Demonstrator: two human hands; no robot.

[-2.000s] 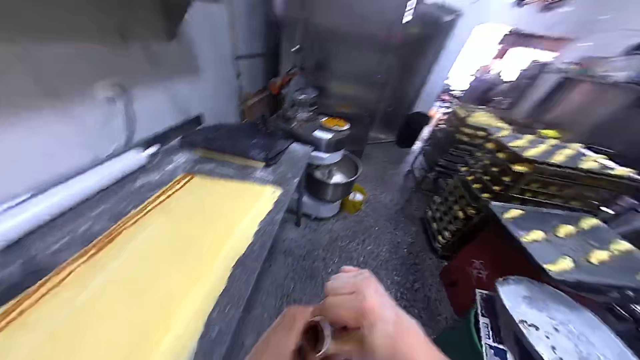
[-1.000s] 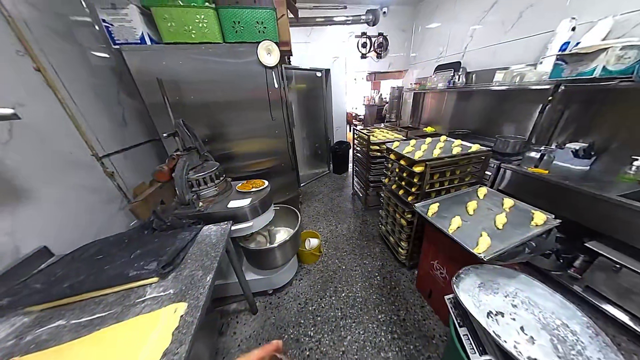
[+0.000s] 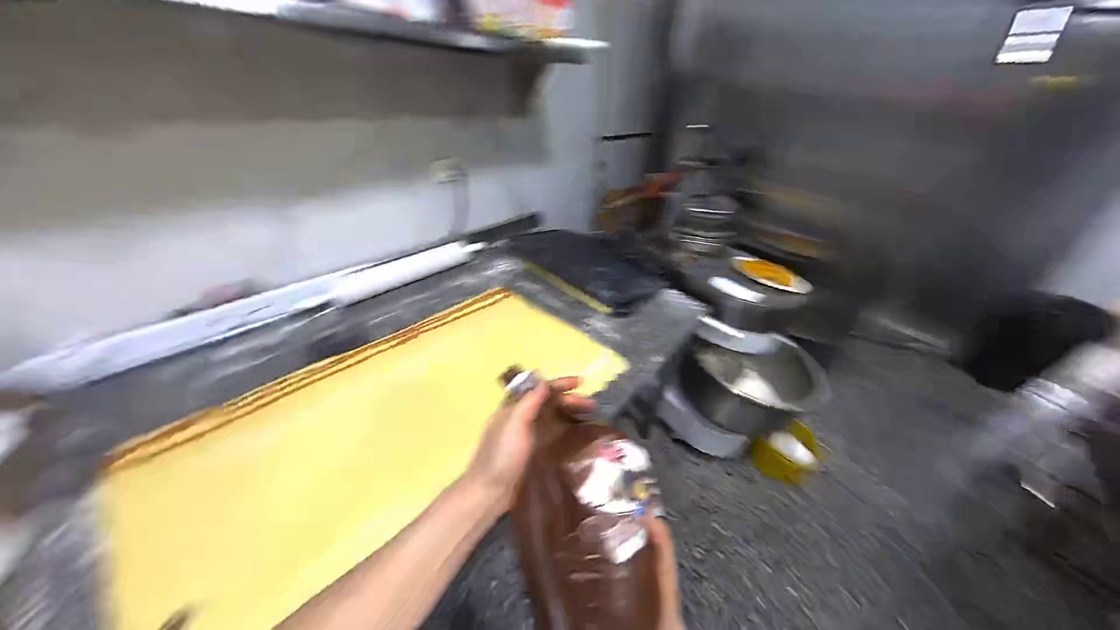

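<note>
A large brown plastic bottle with a colourful label is held between both hands, above the edge of the worktop. My left hand grips it round the neck, close to the whitish cap area at the top. Low on the bottle's right side, my right hand supports the body, its palm mostly hidden. Beyond and left of the hands, a large rolled-out sheet of yellow dough lies on the grey worktop. Brown lines of filling run along the dough's far long edge.
Past the worktop's end stands a mixer bowl with a plate of orange food above it. A yellow bucket sits on the floor beside it. Dark folded cloth lies at the far end; a white roll lies by the wall.
The view has swung left from the tray racks back to the dough. The brown bottle is now plainly visible in both hands; one second ago only a bit of a hand showed.
</note>
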